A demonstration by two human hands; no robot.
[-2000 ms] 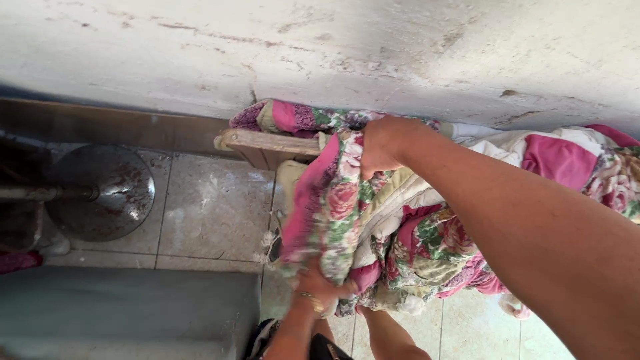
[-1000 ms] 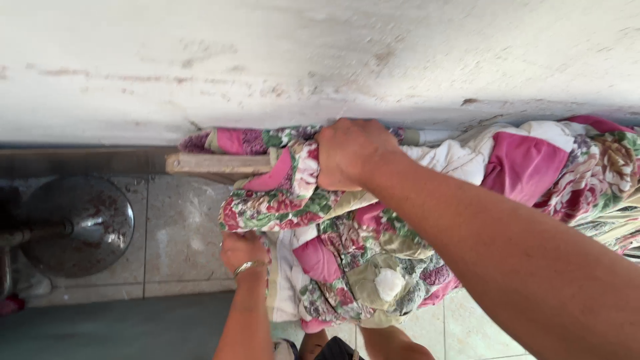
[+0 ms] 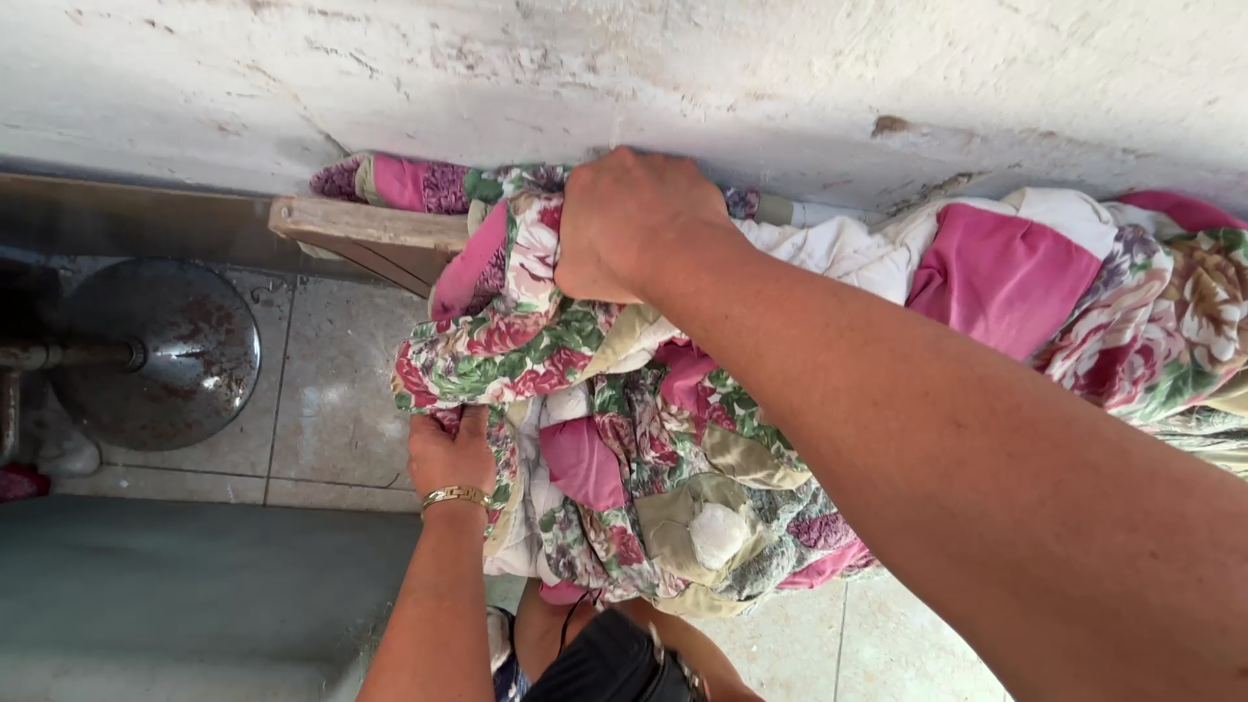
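Observation:
A floral and pink patchwork quilt (image 3: 624, 468) lies bunched over a wooden board or rail (image 3: 380, 224) beside the wall. My right hand (image 3: 639, 224) is closed on a fold of it near the rail's upper edge. Below and to the left, my left hand (image 3: 450, 453), with a gold-coloured bracelet at the wrist, grips the hanging edge of the quilt; its fingertips are partly hidden under the cloth. Another strip of the quilt runs between the rail and the wall, and the rest trails off to the right.
A scuffed white wall (image 3: 487, 78) runs along the far side. At left, a round, rust-marked metal base (image 3: 161, 351) with a pole stands on the tiled floor (image 3: 341, 390). A grey-green surface (image 3: 195, 595) is at the lower left. My legs and something black show at the bottom.
The quilt's front edge, blurred and hanging lower two seconds ago, is now folded up near the rail. My left hand has moved up from the bottom with it.

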